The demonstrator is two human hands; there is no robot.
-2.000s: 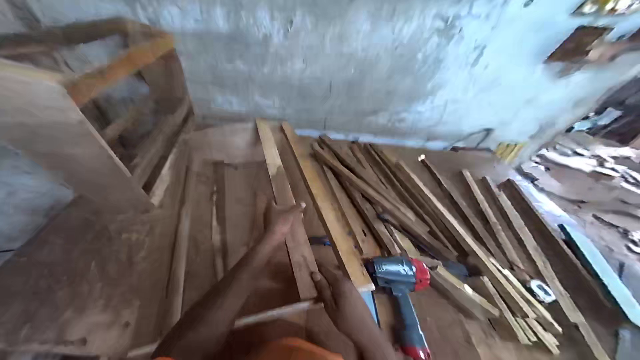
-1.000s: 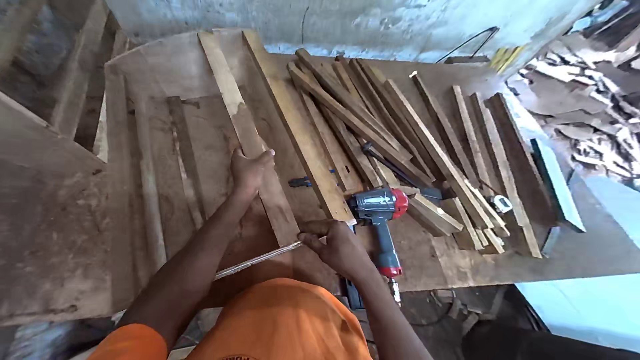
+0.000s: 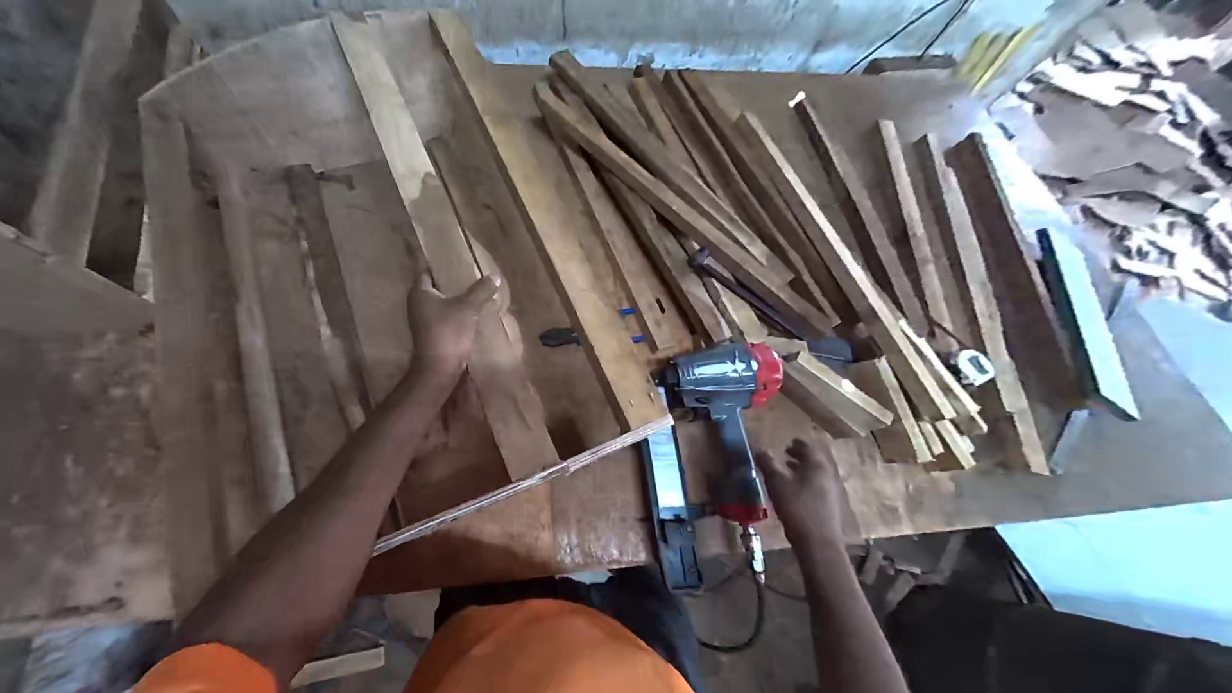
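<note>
My left hand [image 3: 448, 322] grips a flat wooden slat [image 3: 390, 120] that lies lengthwise over a wooden panel frame, thumb on its right edge. Just right of the grip, a longer wooden batten [image 3: 539, 231] runs down to the plywood edge [image 3: 520, 486]. A grey and red pneumatic nailer [image 3: 722, 380] rests on the work surface with its handle toward me and an air hose at its end. Beside that handle is my right hand [image 3: 804, 486], fingers apart and holding nothing. Pliers with blue handles [image 3: 560, 337] lie partly beneath the batten.
Loose wooden strips [image 3: 818, 226] are heaped right of the frame, with a hammer [image 3: 751, 294] among them. A tape measure [image 3: 972, 368] sits farther right. Behind stands a wall [image 3: 674, 34]; at left is a wooden structure [image 3: 67, 289]. Wood scraps [image 3: 1136, 183] cover the floor at upper right.
My right hand has left the near end of the slat and moved right, beside the nailer's handle. My left hand stays on the slat. The view has tilted downward.
</note>
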